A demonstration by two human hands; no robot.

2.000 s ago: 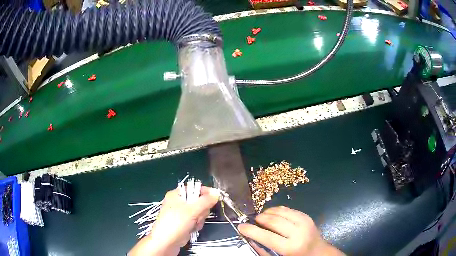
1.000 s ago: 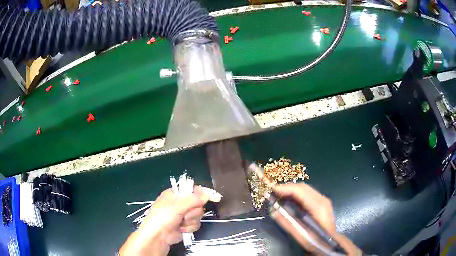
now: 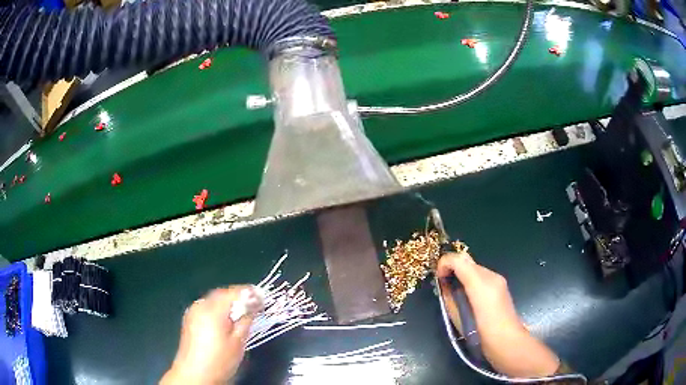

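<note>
My left hand [image 3: 214, 327], with white coverings on its fingertips, is at the left end of a crossed pile of white lead wires [image 3: 289, 304]; whether it grips any is hidden. My right hand [image 3: 489, 308] holds the black soldering iron [image 3: 460, 312], its metal tip pointing up above the heap of small gold and copper-coloured contacts [image 3: 406, 267]. A whitish feed tube [image 3: 450, 331] curves below the iron. The brown-grey plate [image 3: 352, 263] lies between the hands. A row of white wires [image 3: 346, 367] lies in front, with one single wire [image 3: 361, 325] just below the plate.
A clear-grey fume hood [image 3: 323, 158] on a black ribbed hose [image 3: 150, 41] hangs above the plate. A black solder feeder [image 3: 628, 180] and dark holder [image 3: 598, 225] stand right. A blue bin [image 3: 22, 331] and bundled wires [image 3: 79, 286] are far left. Red pieces lie on the green belt [image 3: 203, 143].
The upright wire bunch in my left hand is no longer visible; that hand has moved left and down to the pile. The iron has moved right, away from the plate, and its tip has risen.
</note>
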